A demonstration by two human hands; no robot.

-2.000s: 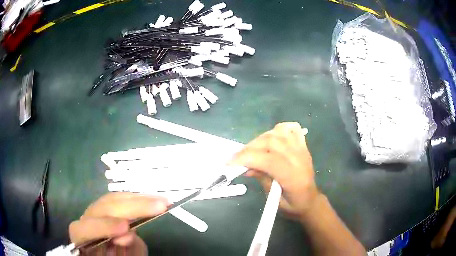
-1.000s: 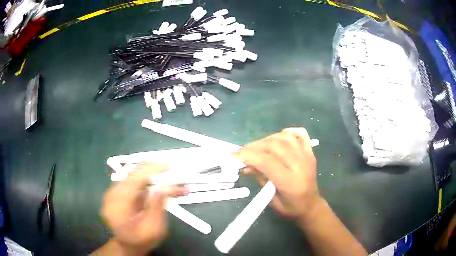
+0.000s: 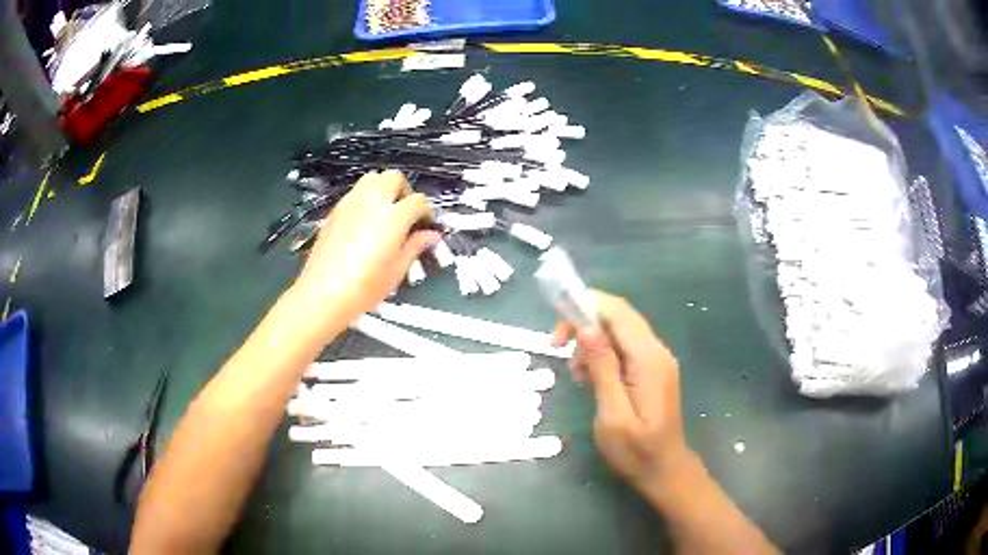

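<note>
My left hand [image 3: 374, 239] reaches over the near left part of the pile of dark wired strips [image 3: 417, 157] with white end pieces [image 3: 528, 173]. Its fingertips are among the strips; whether it grips one is unclear. My right hand [image 3: 628, 379], right of the tube row, holds a short white tube bunch [image 3: 566, 287], seen nearly end-on and tilted up. White tubes [image 3: 423, 407] lie in a glaring row in front of me, with a loose one slanting below and others above.
A clear bag of white parts [image 3: 840, 260] lies at right. Pliers [image 3: 146, 434] and a grey metal bar [image 3: 121, 242] lie at left. A red container [image 3: 105, 103] is far left. Blue trays stand at the far edge [image 3: 466, 22] and left edge [image 3: 13, 401].
My left hand has moved from the tube row forward to the strip pile. My right hand has turned, raising its tubes. The view has shifted, showing more of the far edge.
</note>
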